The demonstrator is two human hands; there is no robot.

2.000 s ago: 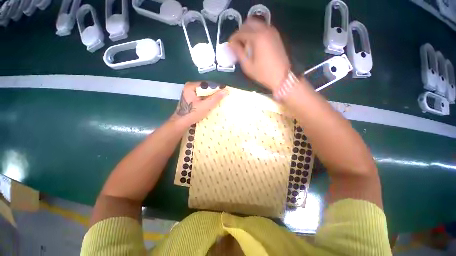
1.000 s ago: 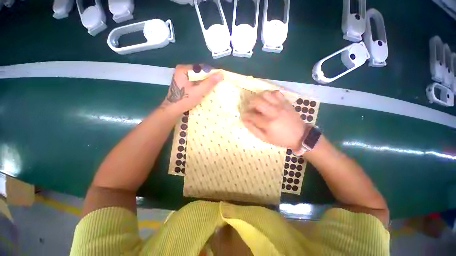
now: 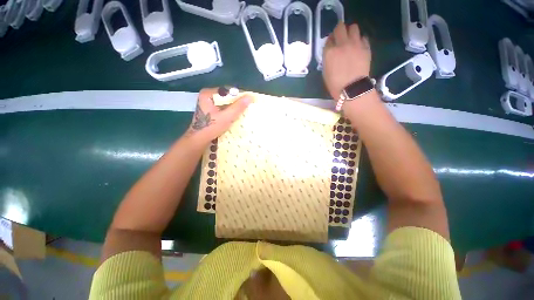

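My left hand (image 3: 218, 116) grips the upper left corner of a folded adhesive dot sheet (image 3: 272, 176), whose plain tan backing with faint print faces up. A dark dot and a pale spot show on the curled edge at its fingers. Another sheet with rows of black dots (image 3: 342, 176) lies underneath and shows at both sides. My right hand (image 3: 347, 58) is over the round end of a white plastic housing (image 3: 329, 13) beyond the white strip. Its fingertips are partly hidden, so whether it holds a pad cannot be told.
More white housings lie on the green surface: two upright ones (image 3: 298, 55) left of my right hand, one sideways (image 3: 202, 57), and several at both sides, some with a dark dot. A curved white strip (image 3: 99, 99) crosses the surface. Cardboard (image 3: 28, 242) is at the lower left.
My right hand has moved from above the sheet forward to a housing beyond the strip. My left hand still holds the sheet corner. The housings appear slightly lower in the view.
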